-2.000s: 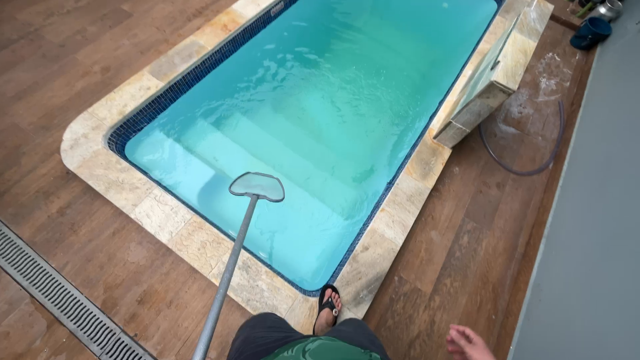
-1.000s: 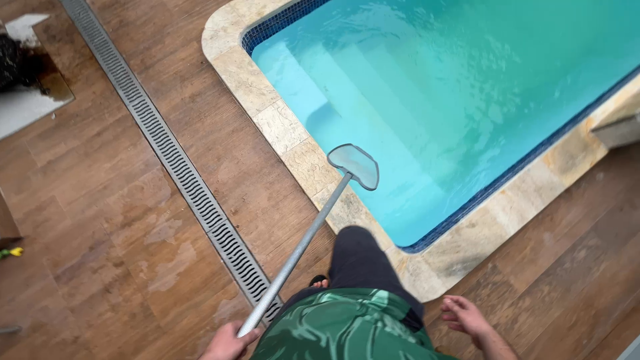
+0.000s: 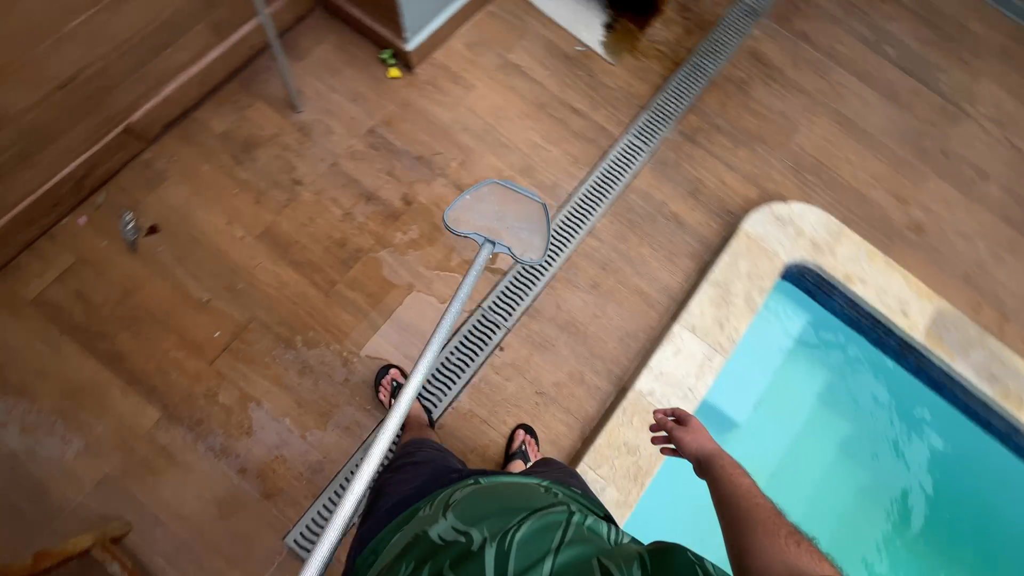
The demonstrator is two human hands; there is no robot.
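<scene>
A pool skimmer net [image 3: 502, 218] with a grey frame hangs over the wood-look floor and the edge of the drain grate. Its long metal pole [image 3: 400, 404] slants down to the bottom edge, left of my body. My left hand is outside the view, below the pole's visible end. On the other side, my right hand [image 3: 680, 434] holds nothing, its fingers apart and slightly bent, above the pool's stone edge. My feet in black flip-flops stand on either side of the lower pole's right, one touching the grate.
A slotted drain grate [image 3: 616, 172] crosses the floor diagonally. The pool [image 3: 832, 448] with its stone coping [image 3: 684, 368] lies at right. Wet patches mark the floor. A thin metal leg [image 3: 278, 56], a green and yellow object [image 3: 390, 64] and a wooden piece [image 3: 72, 550] are at left.
The skimmer net has moved from over the pool to over the floor by the grate. My left hand, on the pole one second ago, has left the view. The view has swung left.
</scene>
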